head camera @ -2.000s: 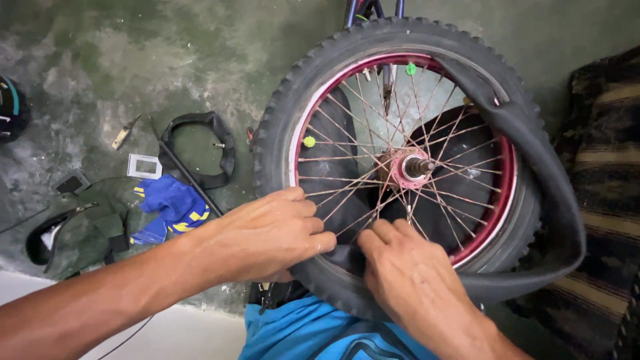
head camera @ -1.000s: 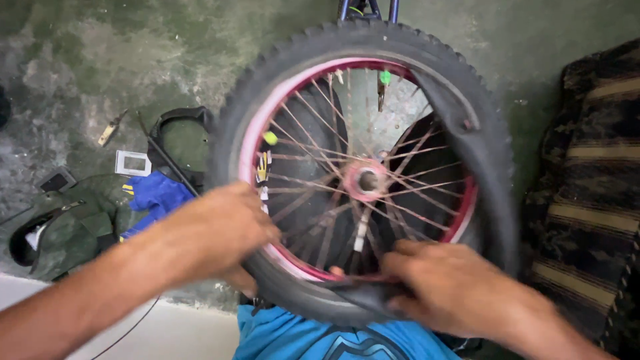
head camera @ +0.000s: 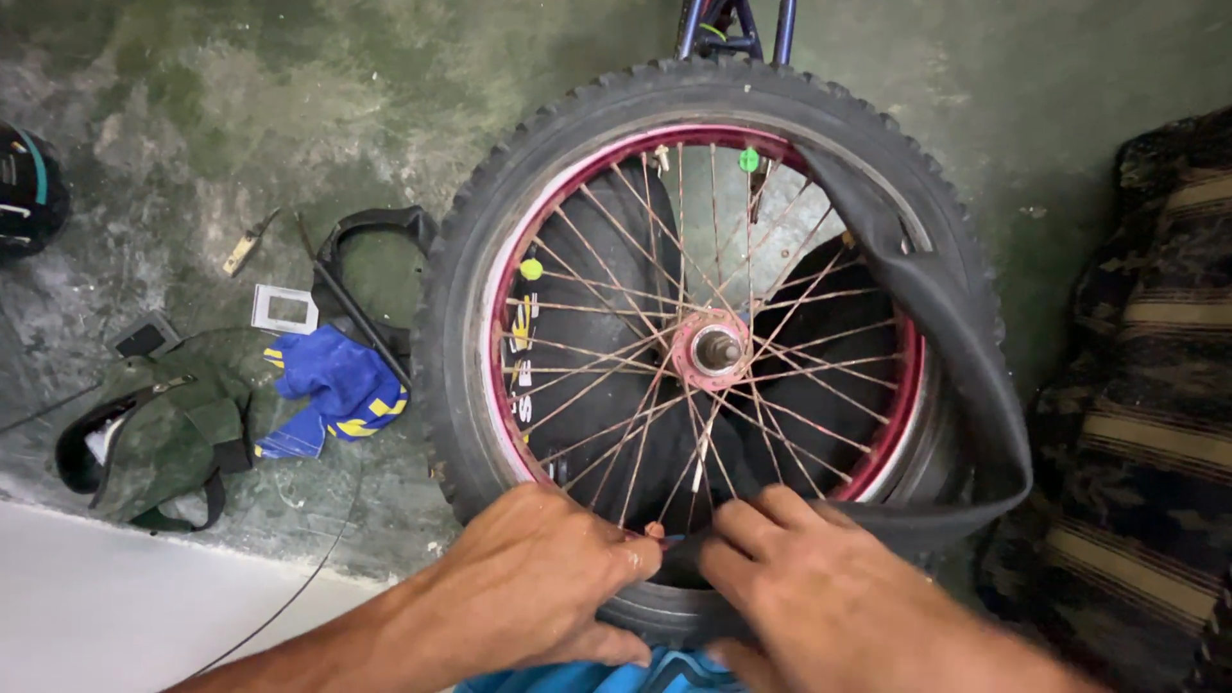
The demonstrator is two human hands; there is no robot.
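A bicycle wheel with a red rim (head camera: pixel 912 385), rusty spokes and a pink hub (head camera: pixel 710 348) lies across my lap, a knobbly black tire (head camera: pixel 462 289) around it. A black inner tube (head camera: pixel 972 375) hangs out over the tire on the right; at the upper right and the bottom it runs in toward the rim. My left hand (head camera: pixel 553 577) grips the lower left edge of the rim and tire, its thumb and fingertips at the rim. My right hand (head camera: pixel 804 577) is closed on the tube at the bottom. What lies under the fingers is hidden.
A blue bicycle frame (head camera: pixel 736 34) stands beyond the wheel. On the floor at left lie a blue and yellow cloth (head camera: pixel 337 385), a coiled black tube (head camera: pixel 332 236), a green bag (head camera: pixel 173 443), a small yellowish tool (head camera: pixel 241 252) and a white frame-shaped piece (head camera: pixel 285 308). Patterned upholstery (head camera: pixel 1155 404) is at right.
Between one second ago and now, my left hand has moved along the rim toward the bottom, closer to my right hand. The tube loop sticks out farther at right than one second ago.
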